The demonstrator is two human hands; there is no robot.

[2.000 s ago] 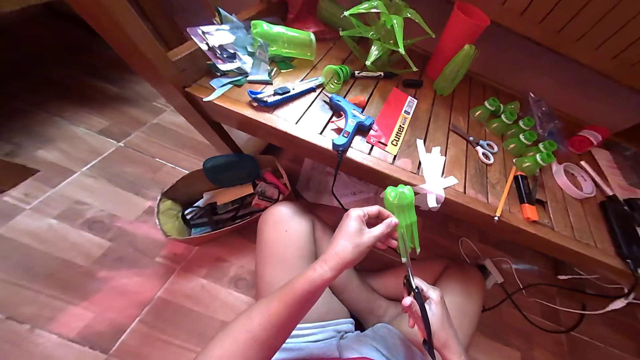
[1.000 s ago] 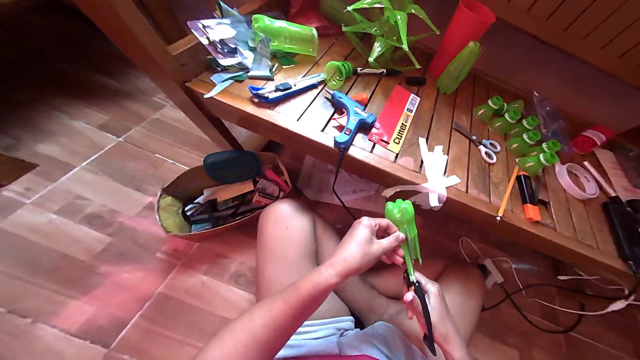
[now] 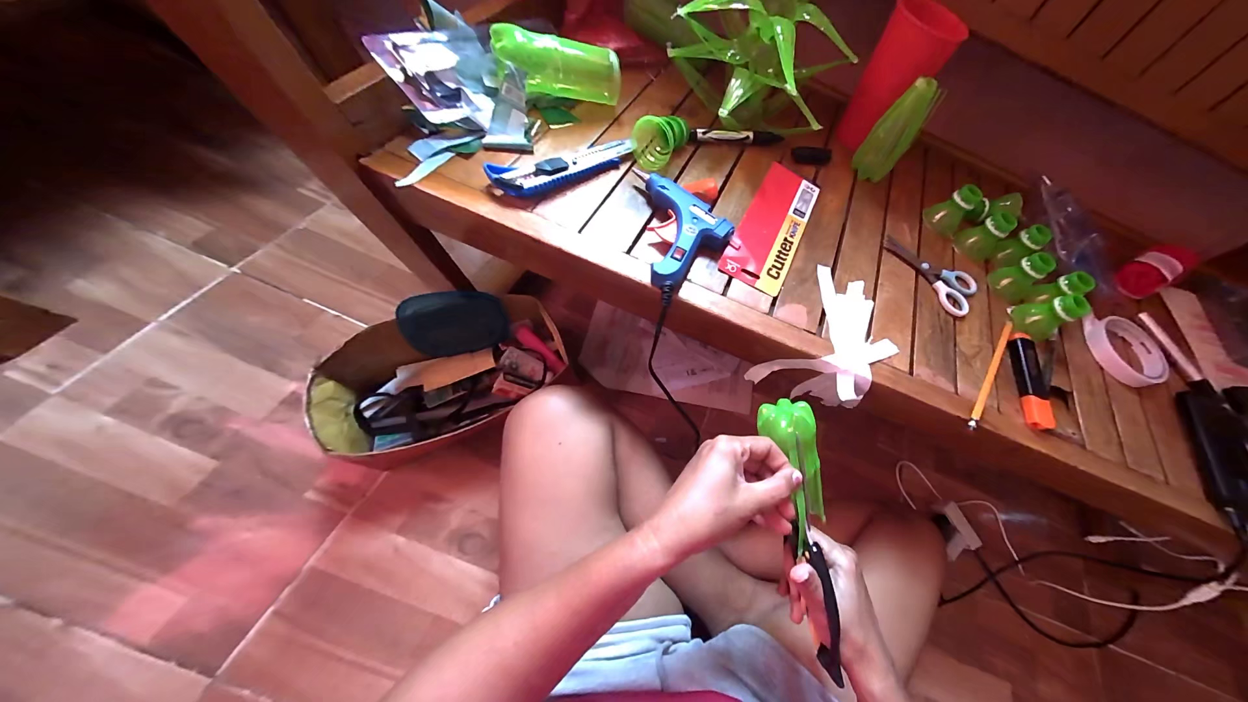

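My left hand [image 3: 736, 487] pinches a strip of a green plastic bottle bottom [image 3: 788, 424], which is cut into long strips and hangs with its lobed base up. Below it, my right hand [image 3: 829, 595] grips black-handled scissors [image 3: 827, 614], whose blades point up among the strips; how far apart the blades are is hard to tell. Both hands are above my lap, close to each other. White paper strips [image 3: 848, 331] lie over the bench edge just beyond the green piece.
On the slatted wooden bench [image 3: 604, 244] lie a blue glue gun [image 3: 687, 229], a cutter knife [image 3: 558, 168], small scissors [image 3: 936, 278], green bottle necks [image 3: 1019, 273] and a tape roll [image 3: 1126, 349]. A filled box [image 3: 439, 390] stands on the floor left; cables [image 3: 1063, 575] lie right.
The scissors in my right hand have shifted slightly among the green strips. My left hand stays at the green piece.
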